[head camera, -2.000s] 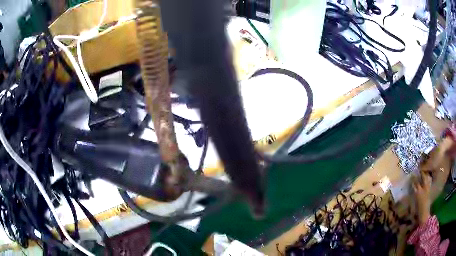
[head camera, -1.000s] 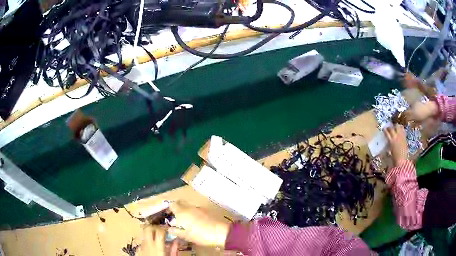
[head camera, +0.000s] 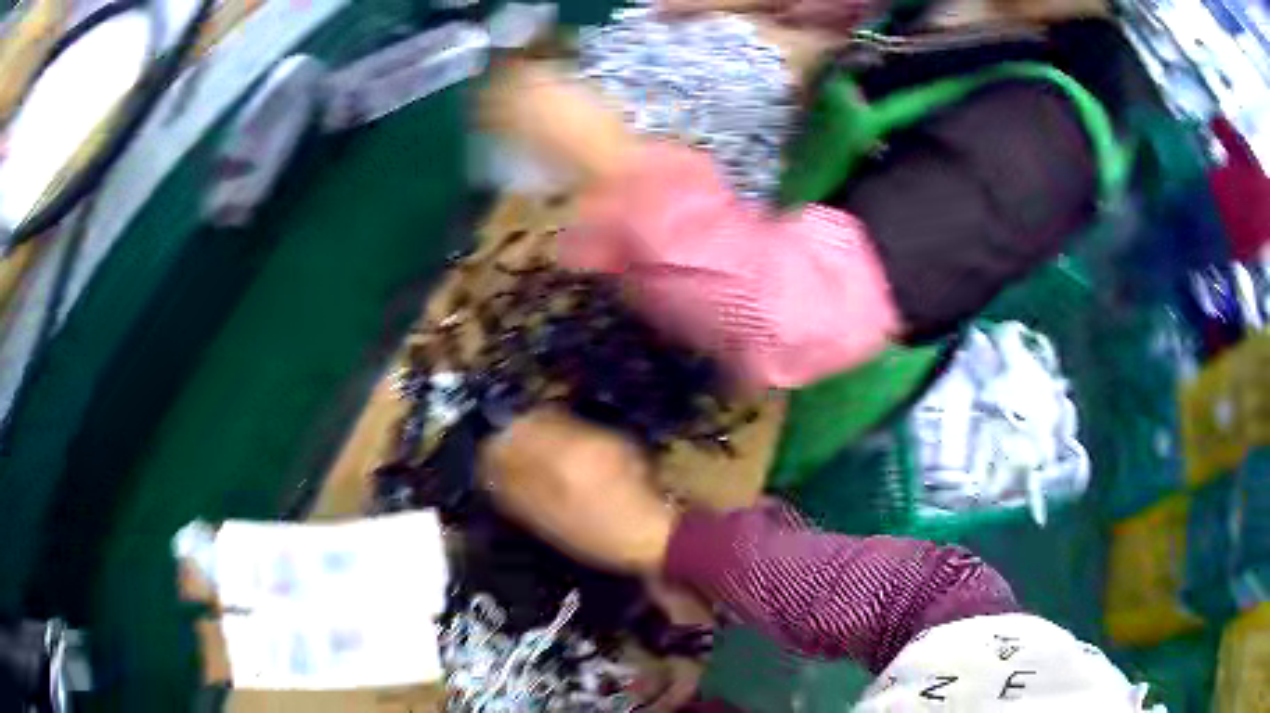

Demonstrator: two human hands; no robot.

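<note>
My right hand (head camera: 578,488), blurred, reaches from the lower right into the heap of black straps or cables (head camera: 613,355). Its fingers are hidden or smeared among the dark loops, so I cannot tell whether it grips any. A small tangle of white cords (head camera: 522,666) lies below the heap at the bottom edge. White cartons (head camera: 334,599) lie side by side at the lower left, brownish flaps at their left end. My left hand is not seen; a small skin-toned patch at the bottom edge is unclear.
The green conveyor belt (head camera: 223,418) curves along the left, carrying cartons (head camera: 404,77). A neighbour's pink checked sleeve (head camera: 752,279) crosses above the heap, near a white corded pile (head camera: 696,91). A green crate (head camera: 912,481) holds white pieces; yellow crates (head camera: 1149,571) stand far right.
The view has swung right and tilted. My right hand has moved from the small items on the bench to the black heap. My left hand has left the view.
</note>
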